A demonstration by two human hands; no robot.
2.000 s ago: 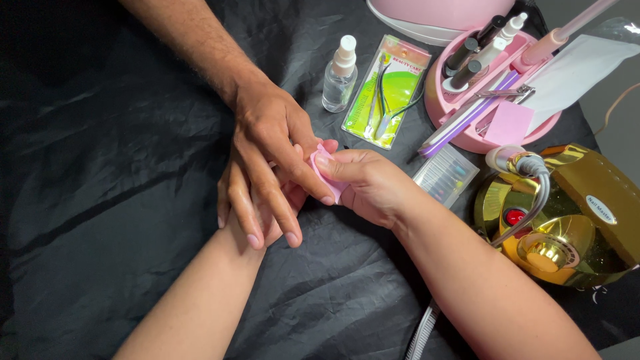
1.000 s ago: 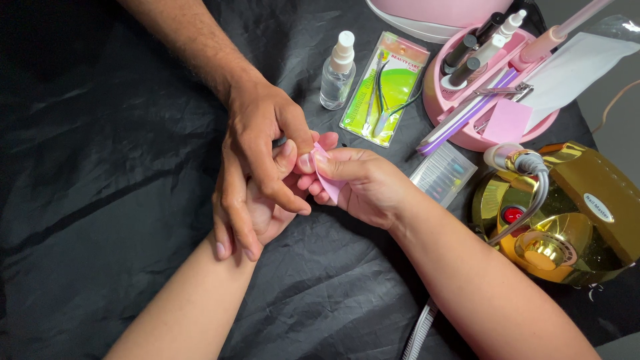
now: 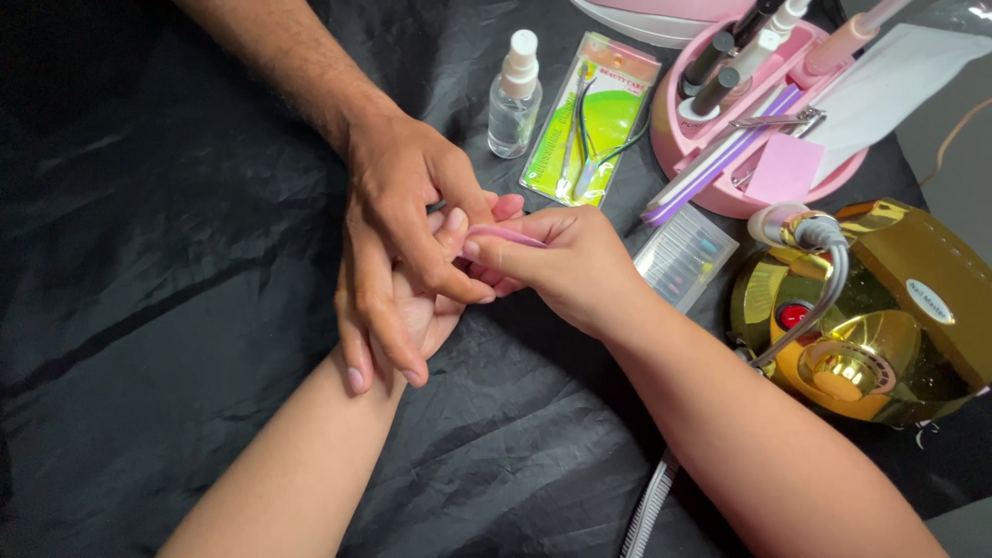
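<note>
My right hand (image 3: 577, 267) pinches a thin pink nail file (image 3: 508, 235) between thumb and fingers, its tip by another person's fingers. My left hand (image 3: 422, 306) lies palm up beneath the other person's hand (image 3: 411, 201), whose fingers spread over my palm and wrist. My left thumb presses up against that person's fingers, so the left hand is closed on them; parts of my fingers are hidden. The pink file's far end is partly covered by my right thumb.
Beyond the hands stand a clear spray bottle (image 3: 514, 105) and a packet with cuticle nippers (image 3: 593, 155). A pink organizer (image 3: 670, 128) holds bottles, files and a clipper. A clear case of drill bits (image 3: 686, 256) and a gold nail drill machine (image 3: 930, 349) lie right, on black cloth (image 3: 155, 310).
The other person's hand and my left hand have shifted their fingers against each other. My right hand keeps the pink file, now seen more edge-on than a second ago.
</note>
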